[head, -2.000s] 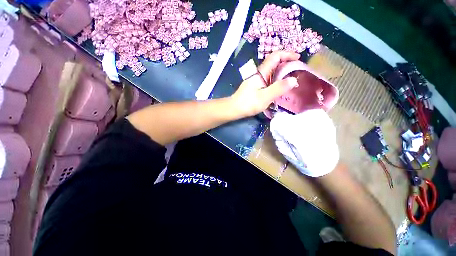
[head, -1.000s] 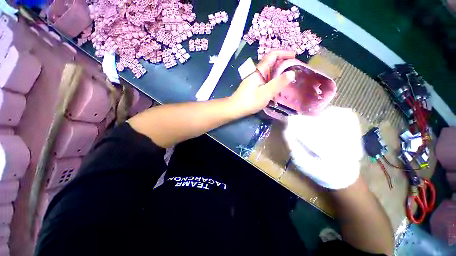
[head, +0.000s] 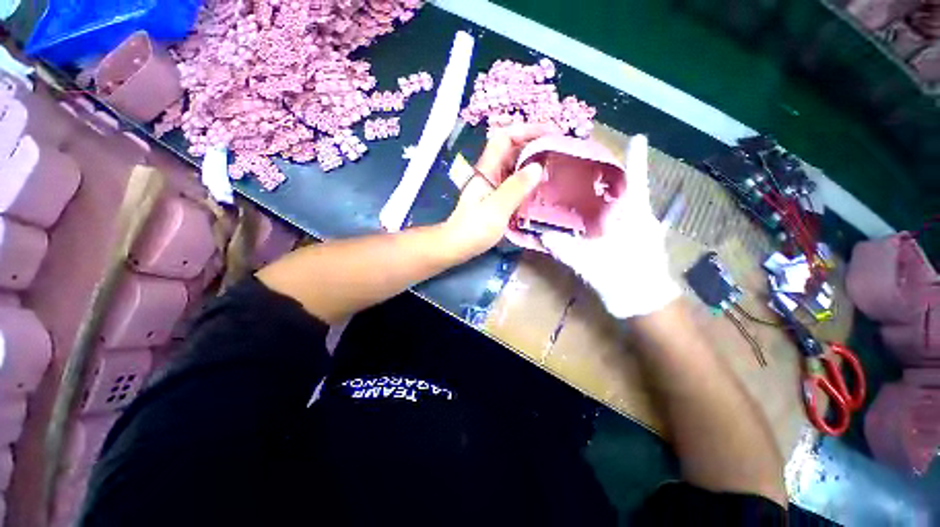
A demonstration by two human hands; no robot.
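Observation:
A pink plastic housing [head: 567, 190] is held above the cardboard mat with its open side towards the camera. A dark slot or strip shows along its lower inner edge. My left hand [head: 495, 201], bare, grips its left side with the thumb inside the rim. My right hand [head: 634, 252], in a white glove, is around its right side and lower edge, fingers pointing up; glare hides finger detail. A thin red and white strip shows at my left wrist. A small circuit module [head: 711, 283] with wires lies on the mat at the right.
A large heap of small pink parts [head: 289, 82] and a smaller pile [head: 524, 95] flank a white strip [head: 438, 124]. Wired boards [head: 768, 175], orange-red scissors [head: 833, 386] and the cardboard mat [head: 608, 350] are at right. Stacked housings [head: 170, 242] stand at left, others [head: 897, 278] far right.
The view has shifted, so the bench things sit further left. My gloved right hand has come up from below the housing to its right side, and the housing's opening is tilted differently.

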